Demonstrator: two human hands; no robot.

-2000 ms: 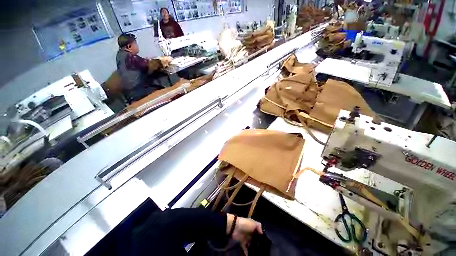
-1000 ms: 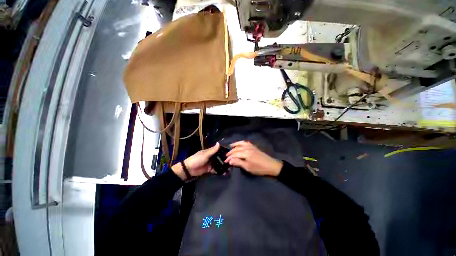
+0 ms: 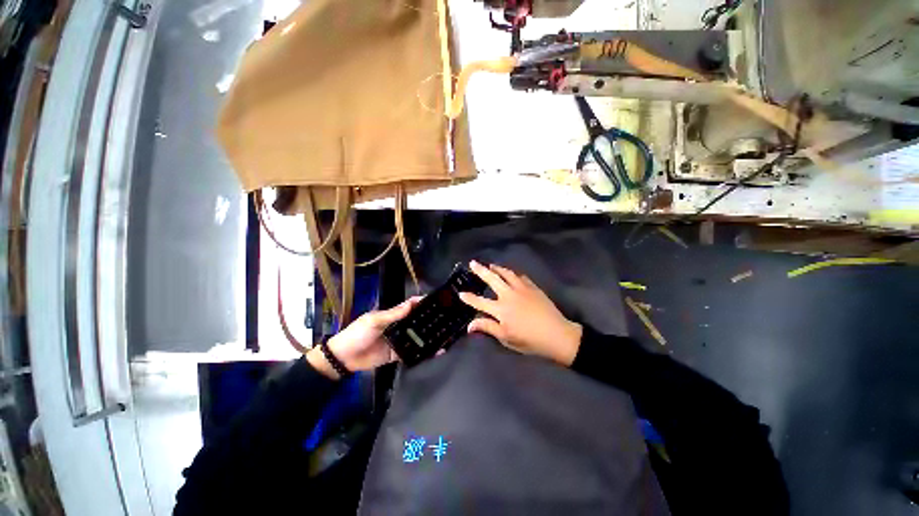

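Observation:
A black phone (image 3: 435, 314) with a dark screen showing small marks is held tilted over my lap. My left hand (image 3: 368, 338) grips its lower left side. My right hand (image 3: 519, 314) lies over its upper right end, with fingertips on the phone. Whether the right hand also grips it is hard to tell. The brown bag body (image 3: 343, 96) lies on the white table, its straps (image 3: 348, 242) hanging over the front edge. The binding tape (image 3: 484, 69) runs from the machine arm to the bag's right edge.
Scissors with dark green handles (image 3: 613, 166) lie on the machine bed. The sewing machine's arm (image 3: 645, 50) is at the top right. The shiny metal-topped bench (image 3: 191, 202) is on the left. Yellow and tan scraps (image 3: 836, 264) lie on the floor at the right. My apron (image 3: 504, 433) covers my lap.
The view first swung down to my lap. Since then, the dark object has turned to show more of its face, a phone screen. My left hand has shifted slightly left.

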